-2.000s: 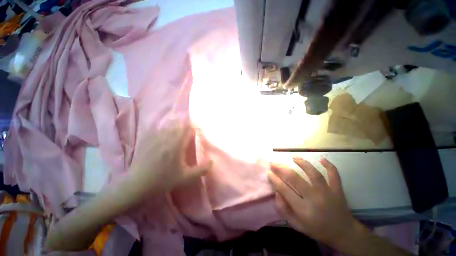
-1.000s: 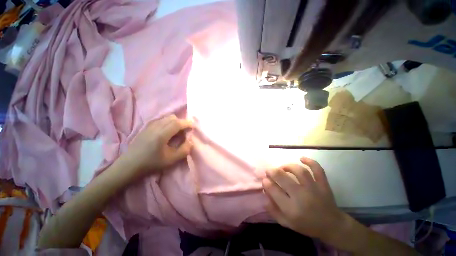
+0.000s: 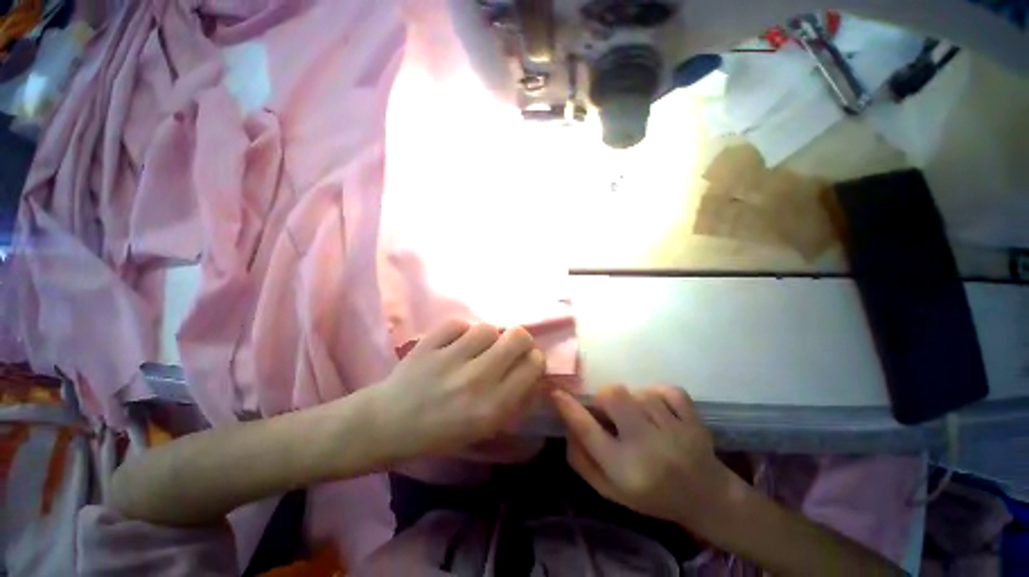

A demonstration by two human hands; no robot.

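Note:
Pink garment panels [image 3: 327, 265] lie draped over the table left of the needle and hang over its front edge. My left hand [image 3: 468, 383] holds a folded pink fabric edge [image 3: 559, 344] near the table's front edge. My right hand [image 3: 638, 451] is just right of it, thumb and index finger at the corner of the fabric; whether it grips cloth cannot be told. The presser foot and needle [image 3: 550, 107] are above and beyond my hands, partly lost in the lamp glare [image 3: 485, 192].
A black smartphone [image 3: 912, 293] lies at the right with a cable. Tan scraps [image 3: 767, 203] lie beside it. Metal tools with red bits [image 3: 829, 62] lie behind. Orange and pale cloth [image 3: 45, 462] is at the lower left. The grey table edge [image 3: 790, 426] runs across the front.
The view has shifted, so the machine sits higher. My left hand has moved right, beside my right hand, and now holds the fabric edge. The cloth corner is folded and drawn toward the table edge.

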